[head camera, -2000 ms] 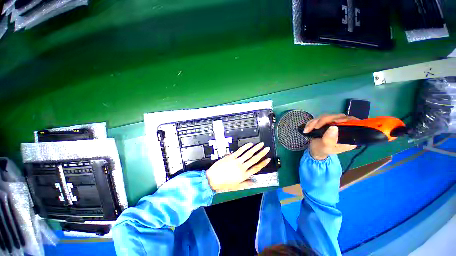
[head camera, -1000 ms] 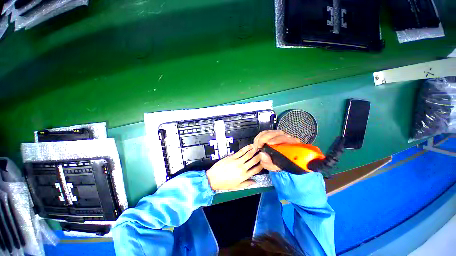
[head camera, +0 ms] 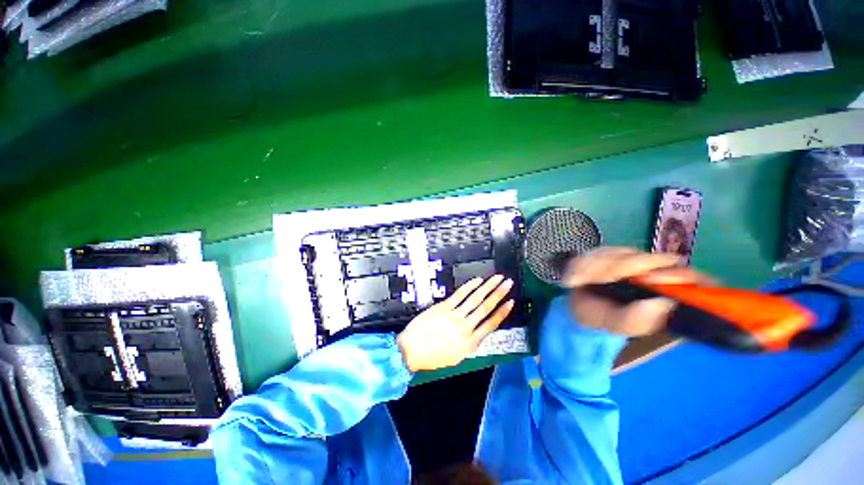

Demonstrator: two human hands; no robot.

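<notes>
A black ribbed tray unit (head camera: 369,275) with a white branching piece at its middle lies on a whitish foam sheet (head camera: 290,284). My left hand (head camera: 457,325) rests flat with fingers spread on the tray's lower right part, holding nothing. My right hand (head camera: 621,292), blurred, grips an orange and black electric screwdriver (head camera: 744,314). Its front end is over the lower edge of the round grey screw dish (head camera: 563,244), right of the tray; the tip is too blurred to see clearly.
A smartphone (head camera: 676,225) with a lit screen lies right of the dish, a plastic bag (head camera: 826,208) beyond. Another tray (head camera: 142,360) lies on foam at left, wrapped slabs (head camera: 24,398) at far left. The green belt (head camera: 284,123) carries further trays (head camera: 654,47) at upper right.
My right hand and the screwdriver have moved right from the tray to the dish. My left hand stays on the tray. The phone screen has lit up. The belt trays have shifted left.
</notes>
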